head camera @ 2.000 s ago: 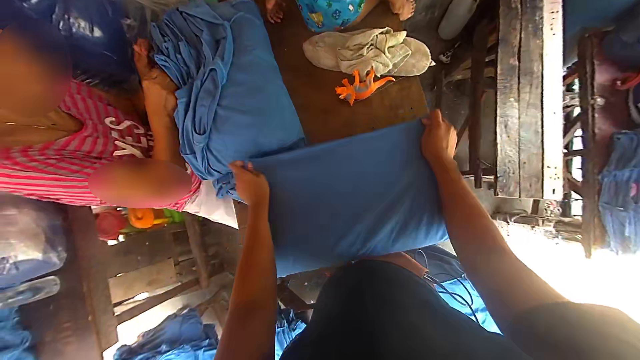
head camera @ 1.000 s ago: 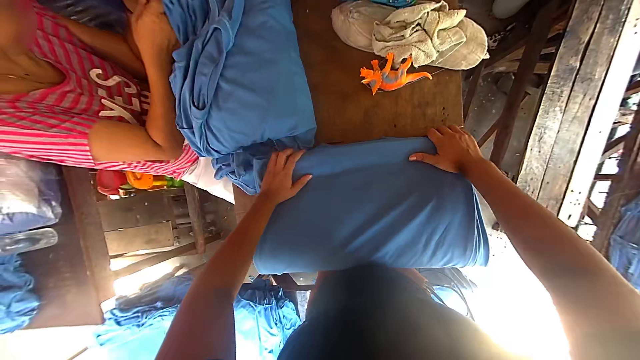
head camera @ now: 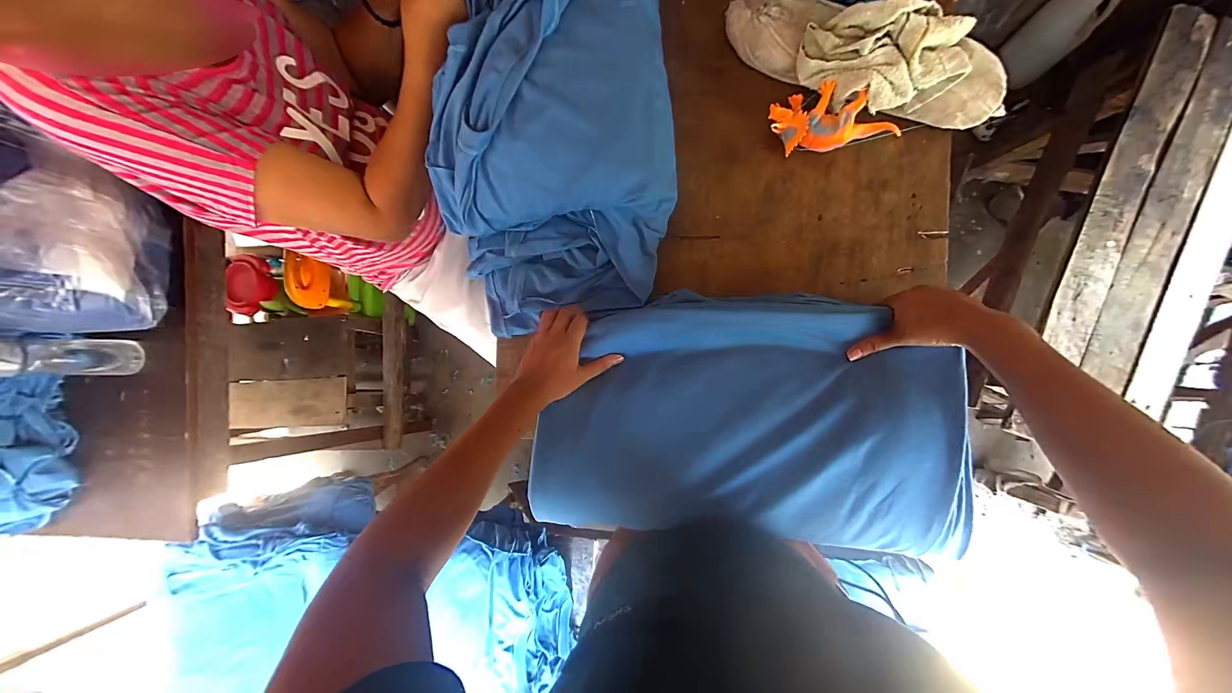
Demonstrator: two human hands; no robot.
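Blue folded cloth [head camera: 751,423] lies over the near edge of a wooden table [head camera: 799,221] and hangs down toward my body. My left hand [head camera: 558,361] rests on its upper left corner, thumb spread from the fingers. At the upper right corner, my right hand [head camera: 919,322] has its thumb on top of the cloth, with the fingertips partly hidden at the far edge. Beyond my left hand a thick stack of blue garments [head camera: 577,125] touches the cloth.
A person in a striped top [head camera: 337,144] leans beside the stack. An orange toy dinosaur [head camera: 828,125] and a pale cloth [head camera: 876,58] lie at the table's far right. Wooden planks [head camera: 1136,202] stand right; a plastic bottle [head camera: 87,356] lies left. More blue garments [head camera: 500,597] are below.
Two seconds ago my hands held the cloth by its far corners; now it lies on the table edge with my hands on top. The view has moved closer to the table.
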